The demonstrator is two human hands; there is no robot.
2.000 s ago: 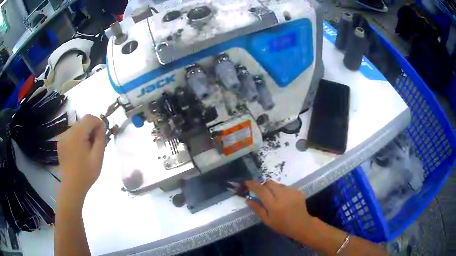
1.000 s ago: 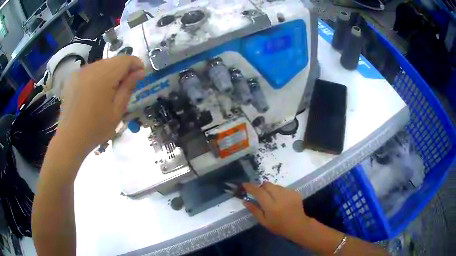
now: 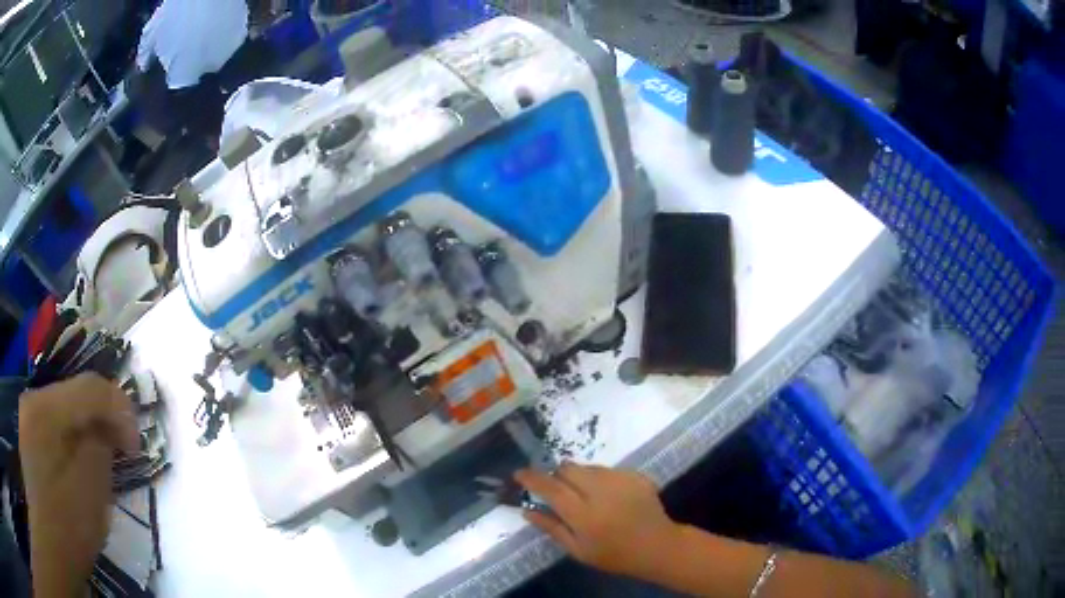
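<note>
The white and blue overlock machine [image 3: 385, 199] stands on the white table, its lower front opened and the needle area [image 3: 333, 432] bare. My right hand [image 3: 601, 514] holds a small slim metal tool [image 3: 500, 484], its tips over the dark grey front cover plate [image 3: 467, 491]. My left hand [image 3: 76, 438] is at the far left, blurred, raised over the black fabric strips [image 3: 134, 432]. Its fingers look curled, but whether it holds a thread cannot be told.
A black phone [image 3: 689, 292] lies right of the machine. Dark spare cones [image 3: 732, 126] stand behind it. A blue basket [image 3: 958, 175] with clear plastic is at the right. Dark lint [image 3: 570, 415] lies by the machine. A person in a light top [image 3: 193, 41] is at the back left.
My left hand rose over the machine's left end, then moved down and away to the far left. The view has shifted, showing more of the machine's top. My right hand keeps its tool over the plate.
</note>
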